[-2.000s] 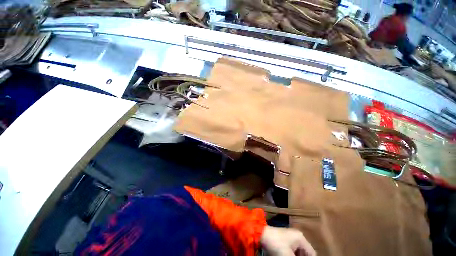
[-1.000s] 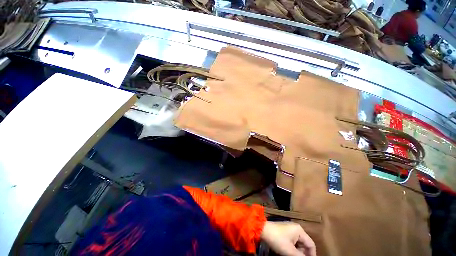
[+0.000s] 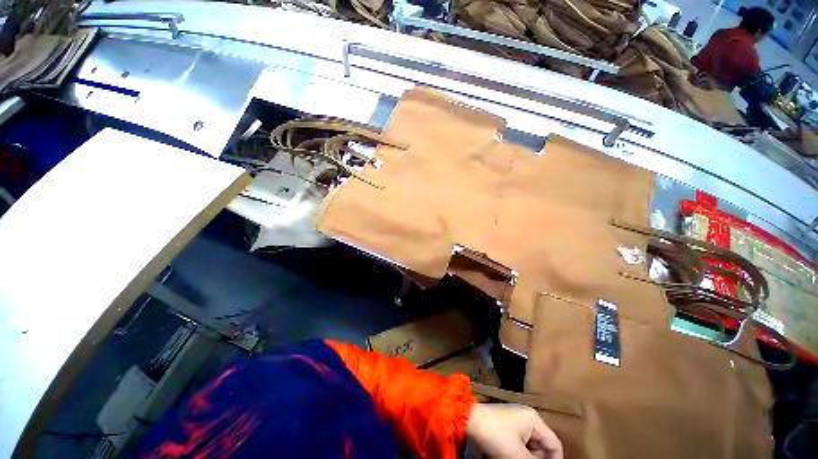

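Observation:
My left hand [image 3: 513, 432], in an orange cuff and dark blue sleeve, is at the bottom edge, partly cut off. Its fingers are bent at the left edge of a tan bag panel [image 3: 646, 403]; whether they grip it is hidden. This panel bears a dark label with pale lettering [image 3: 607, 332]. A larger notched tan panel [image 3: 502, 197] lies flat behind it. Brown strap handles stand out at its left end [image 3: 314, 139] and right end [image 3: 709, 269]. A thin brown strap [image 3: 525, 397] lies by my hand. My right hand is not in view.
A white board with a brown edge [image 3: 99, 233] is at the left. A metal plate [image 3: 166, 94] and rails [image 3: 502, 45] run behind. A red and beige packet [image 3: 762, 260] lies right. Brown panels [image 3: 556, 36] are heaped at the back. A person in red [image 3: 731, 54] is far right.
The view has shifted a little, so the panels sit slightly differently in the picture. My left hand stays at the panel's left edge, with little visible movement.

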